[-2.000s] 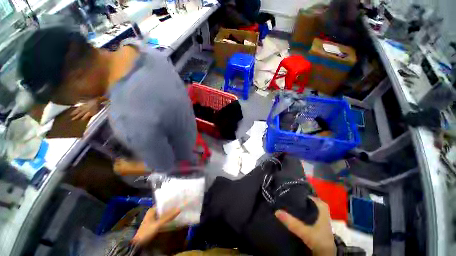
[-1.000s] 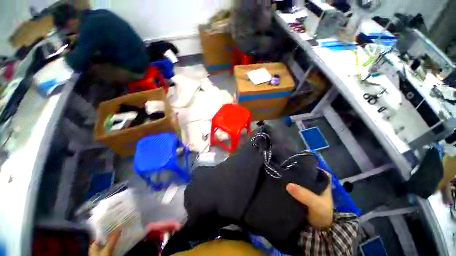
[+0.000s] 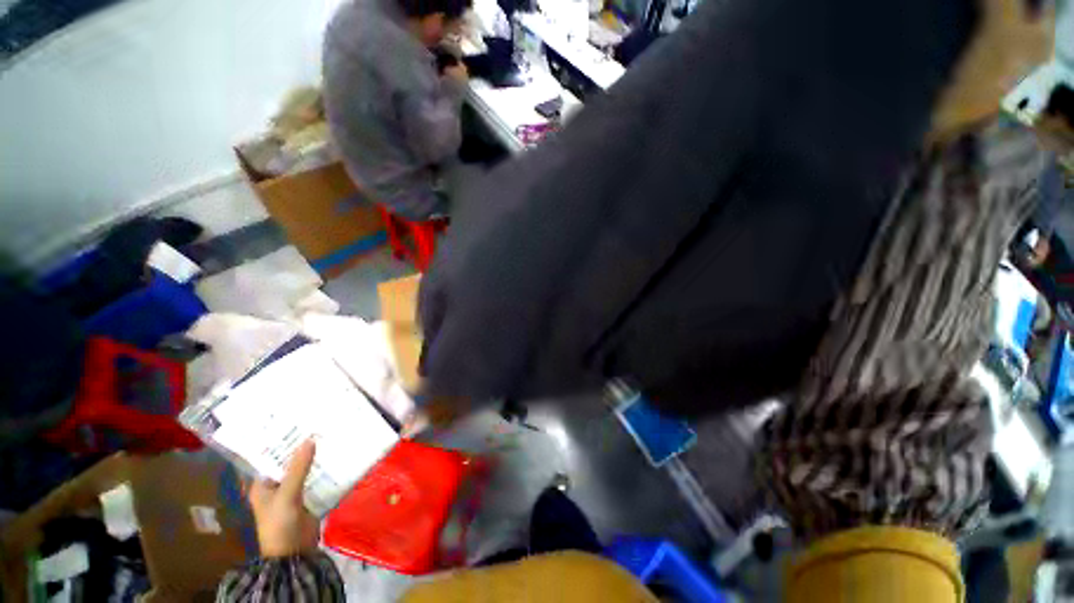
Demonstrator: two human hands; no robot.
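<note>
A large dark jacket (image 3: 695, 212) hangs across the middle and upper right, blurred, lifted in front of me. My right hand (image 3: 1001, 59) is at its upper right end near the picture's edge, partly cut off; the fingers are hidden by the cloth, which hangs from it. My left hand (image 3: 283, 507) is at the lower left with its thumb over a white paper sheet (image 3: 306, 424) with small print, holding it up. The paper seems to lie on a small stack or folder.
A red stool (image 3: 400, 507) stands below the paper. Another red stool (image 3: 130, 395) is at the left. An open cardboard box (image 3: 177, 507) holds dark and white items. A seated person (image 3: 395, 112) works at a white table at the back. Pale sheets (image 3: 265, 289) lie on the floor.
The view has swung around. The jacket has risen from my lap area to the upper right with my right hand. The paper in my left hand is now higher and nearer the picture's middle.
</note>
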